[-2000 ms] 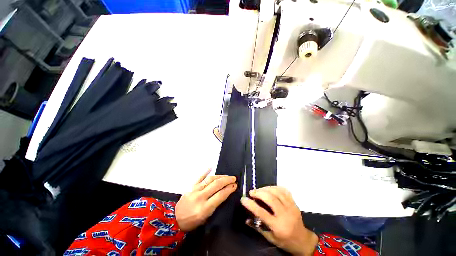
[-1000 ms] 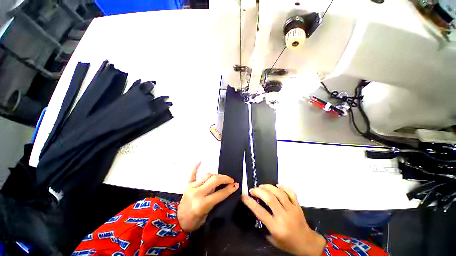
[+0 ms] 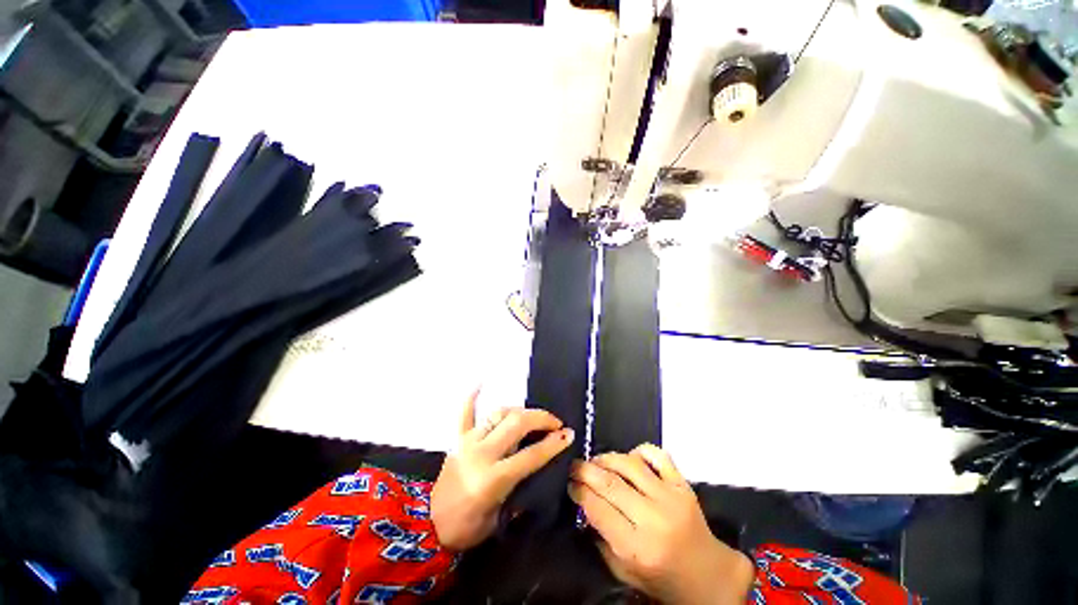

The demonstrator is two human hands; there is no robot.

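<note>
A black fabric strip [image 3: 560, 343] and the black cloth with the zipper [image 3: 592, 355] lie side by side, running from the presser foot [image 3: 611, 227] towards me. The silvery tooth line runs down between the black parts. My left hand [image 3: 487, 473] grips the left strip near the table's front edge, thumb and index finger close together. My right hand [image 3: 653, 520] lies on the zipper cloth, fingers bent over it. Its fingertips are close to the left hand's. The cloth's lower end hangs below the hands and is dark and hard to make out.
The white sewing machine [image 3: 946, 130] stands at the right. A red and black tool [image 3: 774, 257] and black cords [image 3: 842, 266] lie under its arm. A fanned pile of black strips [image 3: 236, 284] lies left on the table [image 3: 473, 142]. A glossy black heap [image 3: 1017, 408] is at the right edge.
The white gap between the left strip and the zipper cloth has closed. The hands stay near the table's front edge; my right fingertips have shifted slightly left. The camera view has shifted slightly.
</note>
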